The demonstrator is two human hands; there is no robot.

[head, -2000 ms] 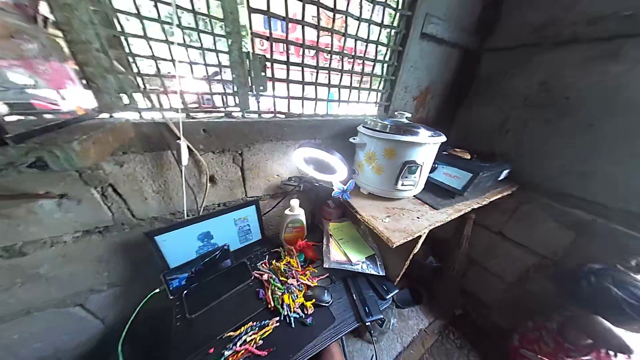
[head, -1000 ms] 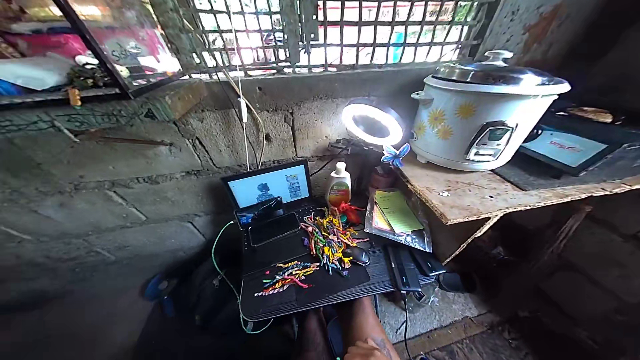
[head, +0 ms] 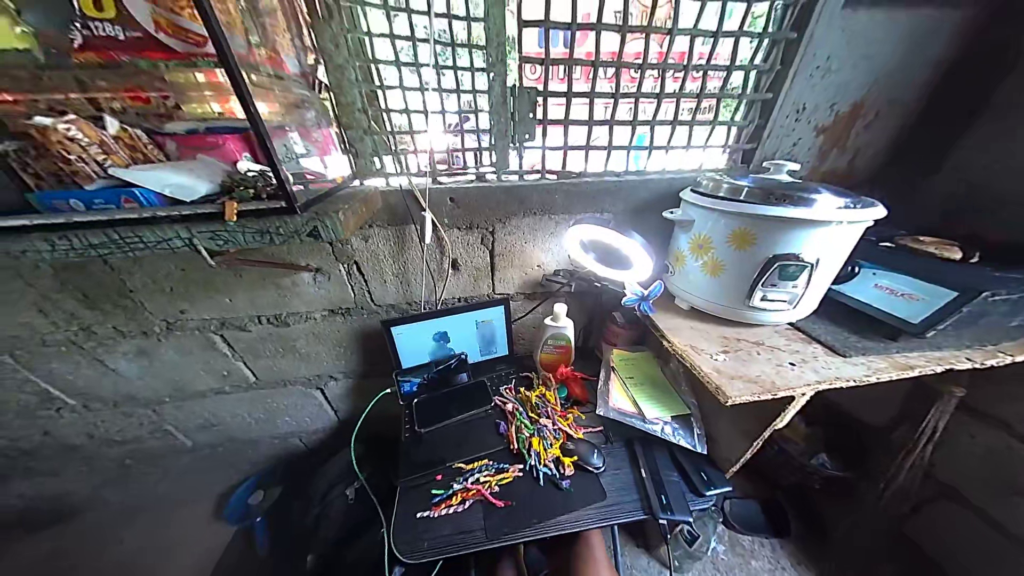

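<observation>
Neither of my hands shows in the head view; at the bottom edge only part of my legs [head: 590, 554] is visible below the table. On the small black table [head: 448, 534] an open laptop [head: 460, 336] stands with a lit screen, and a dark phone [head: 454, 404] lies across its keyboard. A large pile of colourful twisted cords [head: 540, 424] lies right of the phone, partly beside a black computer mouse [head: 586, 454]. A smaller group of cords [head: 474, 488] is spread in front. Behind the pile stands a white bottle [head: 556, 340] with a label.
A lit ring light [head: 610, 253] stands behind. On the wooden shelf [head: 744, 376] at right sit a white rice cooker [head: 740, 256] and a dark box-shaped device [head: 896, 292]. Yellow-green paper [head: 650, 384] lies in a plastic sleeve. A green cable [head: 362, 452] hangs left. A glass display case [head: 240, 104] is upper left.
The view has shifted, bringing the display case at left fully into sight. The person partly seen at lower right two seconds ago is out of view. The cords look unmoved.
</observation>
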